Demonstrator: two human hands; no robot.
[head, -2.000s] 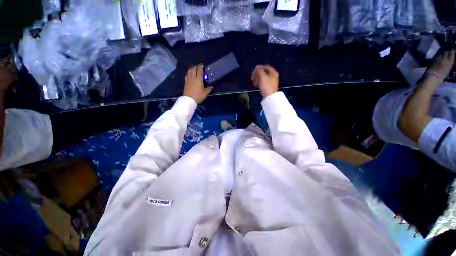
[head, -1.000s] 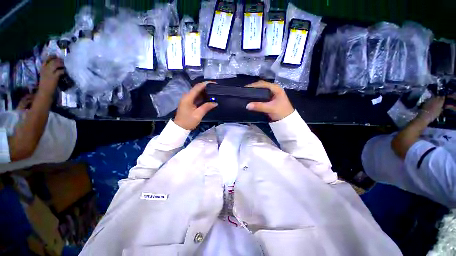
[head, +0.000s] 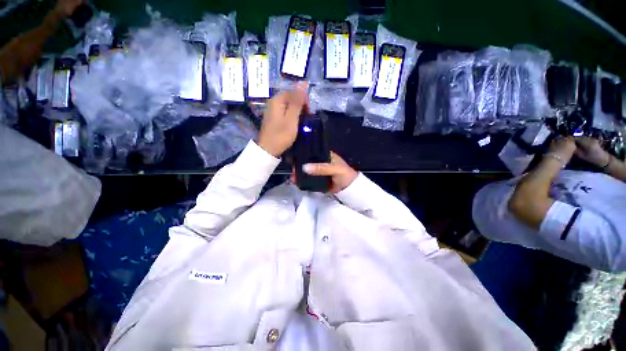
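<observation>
A black phone unit [head: 314,154] is held lengthwise, pointing away from me, above the ledge's front edge. A small bright spot shows near its far end. My right hand [head: 334,172] grips its near half, with the thumb across the dark face. My left hand [head: 280,123] is at the left of its far end, fingers pointing away; whether it touches or holds anything is unclear. Several phone units with white panels and yellow strips, such as this one [head: 390,74], lie on bubble bags [head: 379,116] behind my hands.
A heap of crumpled clear bags [head: 127,89] is at the left, and a loose pouch [head: 223,139] lies on the black ledge [head: 364,147]. Bagged dark units [head: 480,86] stand in a row at the right. An arm [head: 27,48] reaches in at upper left; another worker [head: 549,195] sits at right.
The phone unit has turned from crosswise to lengthwise. My left hand has moved from its left end to beside its far end, while my right hand has come inward to its near half.
</observation>
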